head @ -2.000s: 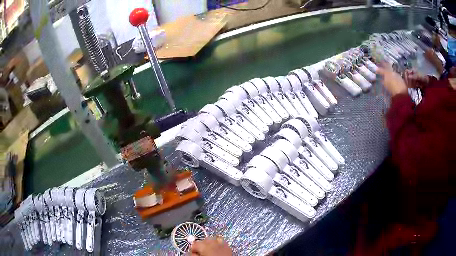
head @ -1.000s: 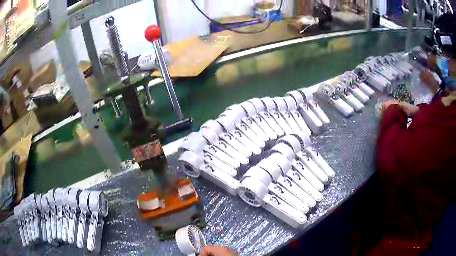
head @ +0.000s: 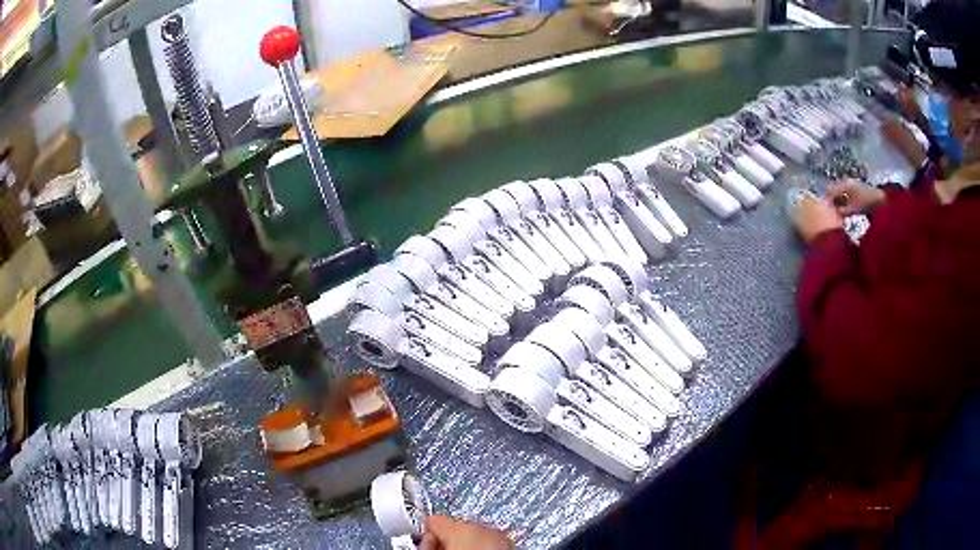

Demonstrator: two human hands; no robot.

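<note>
A white round fan head [head: 400, 505] shows at the bottom, just in front of the press base. My right hand [head: 464, 534] grips it from the right; only the fingers show, cut off by the lower edge. My left hand is not in view. The press fixture [head: 331, 432], orange with two pale pads on a grey base, has no fan in it. The dark press ram [head: 277, 329] is above the fixture. The press lever [head: 314, 145] with its red ball stands raised.
Overlapping white fans [head: 505, 258] lie right of the press, with a shorter row [head: 602, 365] in front. Another fan group [head: 107, 473] lies at far left. A green conveyor [head: 516, 140] runs behind. A person in dark red [head: 881, 290] works at the right.
The fan head first showed its spoked face and now shows its rim side, still in my right hand. The view has shifted slightly. The coworker's hands have moved.
</note>
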